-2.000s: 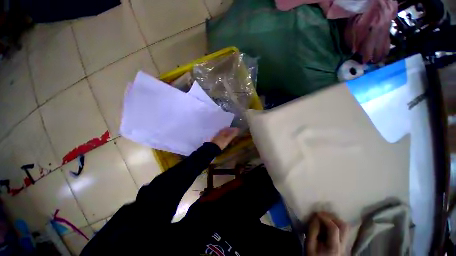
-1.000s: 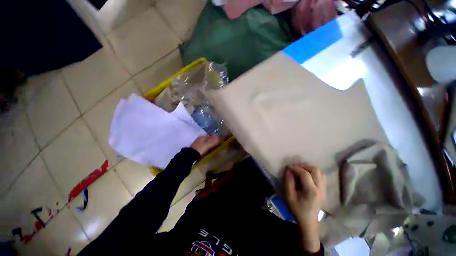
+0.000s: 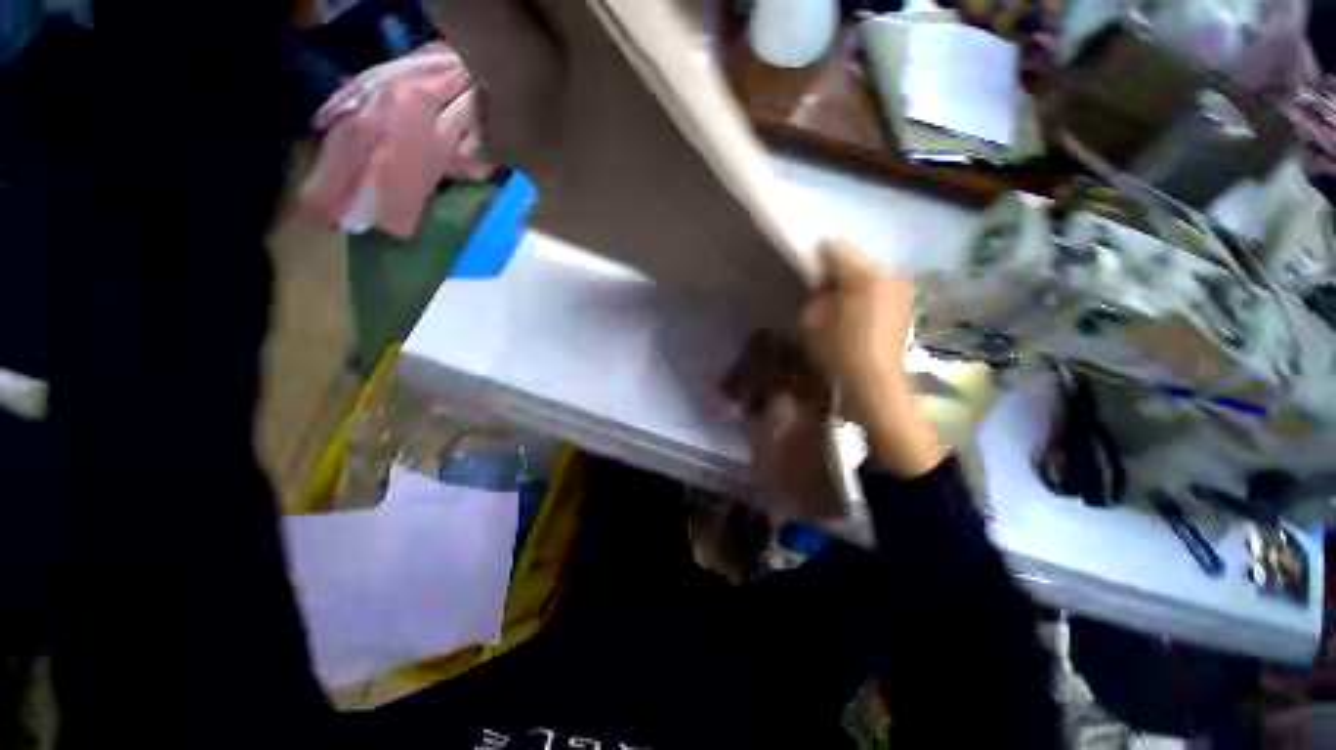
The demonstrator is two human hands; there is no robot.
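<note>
The beige cut panel is lifted above the white table and runs up past the top edge of the picture. My right hand grips its near edge, with more of the cloth hanging below. My left hand is not visible; a broad dark sleeve fills the left side. White paper pattern pieces lie in the yellow crate at lower left. The picture is blurred.
A light patterned machine area stands on the right, blurred, with dark-handled tools beside it. A green bag and pink cloth are at upper left. Papers lie on the brown surface behind.
The view has swung right. My right hand has taken hold of the panel's edge and raised it off the table. My left hand has let go of the paper and left the picture.
</note>
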